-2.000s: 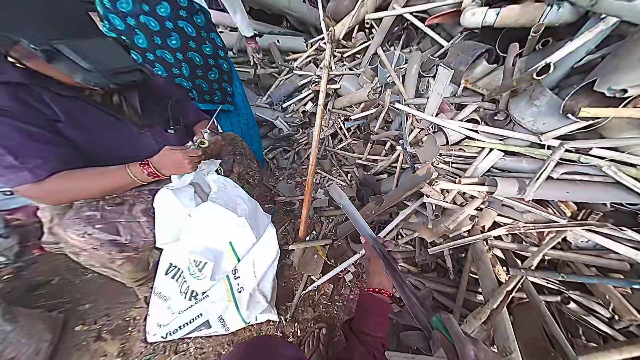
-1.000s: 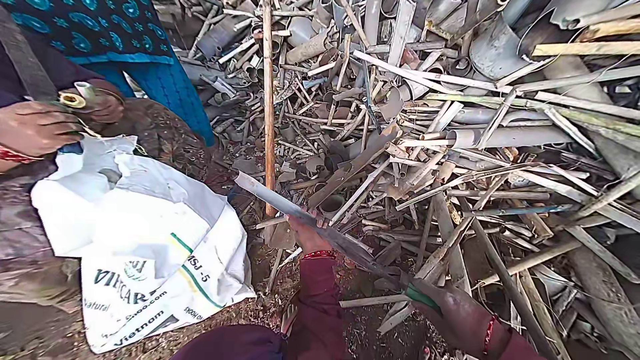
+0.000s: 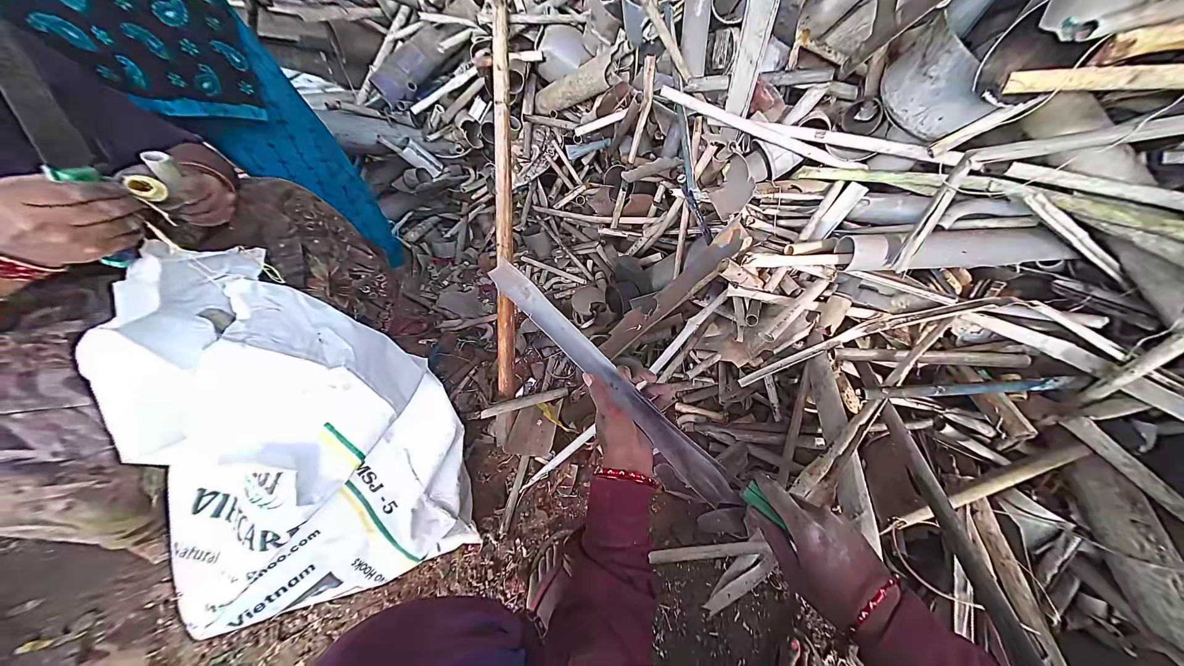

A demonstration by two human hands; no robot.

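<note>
My left hand (image 3: 622,427) is around a long, flat grey strip (image 3: 555,326), likely plastic, which slants up to the left. My right hand (image 3: 828,555) grips the green handle (image 3: 766,504) of a tool at the strip's lower right. A darker blade-like length (image 3: 689,455) runs between my hands; where strip and blade meet I cannot tell. Left of them stands a white woven sack (image 3: 277,398) with a crumpled open top. Above the sack, another person's hands hold short pipe pieces (image 3: 146,188) and a green-handled wide blade (image 3: 42,102).
A large heap of broken pipes and strips (image 3: 832,259) covers the right and the back. An upright wooden stick (image 3: 504,203) stands between sack and heap. The other person sits close at the left; blue patterned cloth (image 3: 296,139) hangs behind. Small chips lie on the ground (image 3: 499,573).
My right hand, out of view two seconds ago, now shows on the green handle. My left hand stays at the grey strip. The view has shifted, bringing the sack nearer.
</note>
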